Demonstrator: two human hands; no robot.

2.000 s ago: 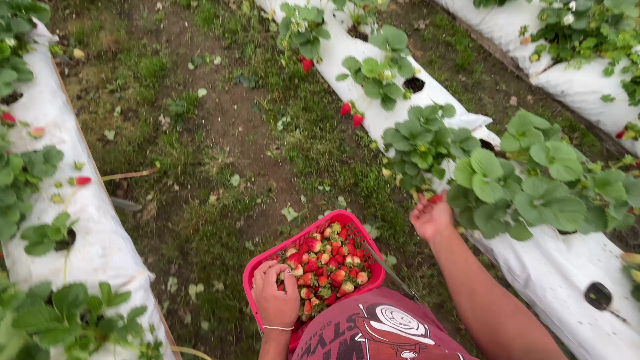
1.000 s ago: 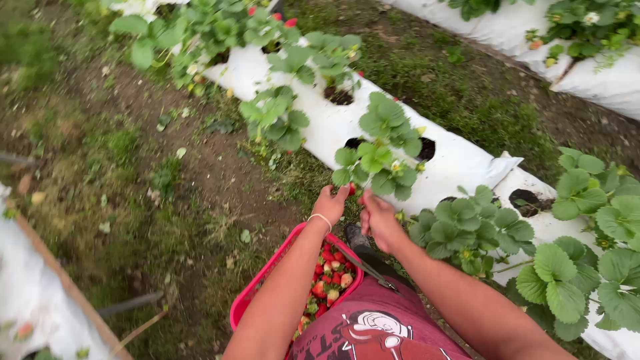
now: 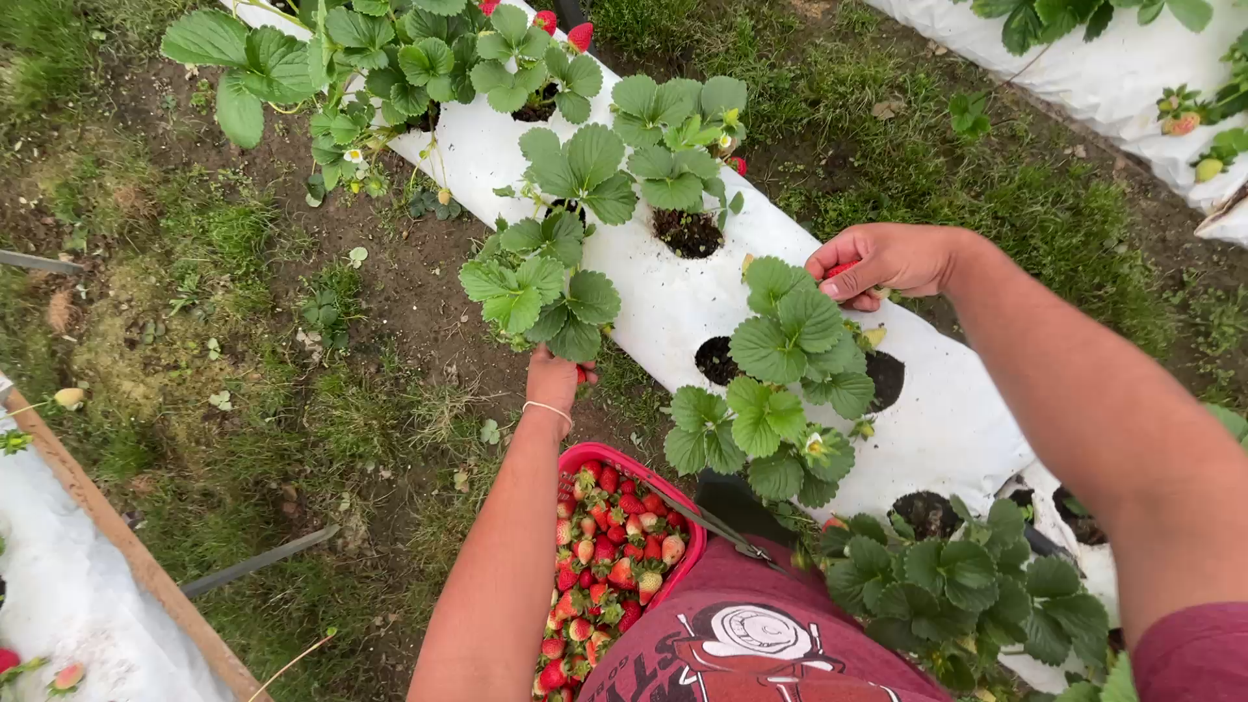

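My right hand [image 3: 882, 265] is closed around a red strawberry [image 3: 840, 269] above the far side of the white-covered bed, beside a leafy strawberry plant [image 3: 795, 336]. At the bed's near edge, my left hand [image 3: 558, 378] has its fingers on another red strawberry [image 3: 582, 374], just under the leaves of a second plant [image 3: 556, 292]; the leaves partly hide those fingers. Against my body hangs a red plastic basket [image 3: 694, 546] on a strap, holding many red and pale strawberries [image 3: 609, 546]. My shirt covers part of the basket.
The white plastic bed cover [image 3: 653, 292] runs diagonally, with several planting holes [image 3: 717, 361]. More strawberry plants [image 3: 419, 58] grow at the upper left. Another bed [image 3: 68, 585] with a wooden edge board [image 3: 117, 546] lies at lower left, and one more [image 3: 1092, 78] at upper right.
My hands, close together at one plant a second ago, are now apart: the left by another plant, the right across the bed. Two seconds ago my left hand was at the basket.
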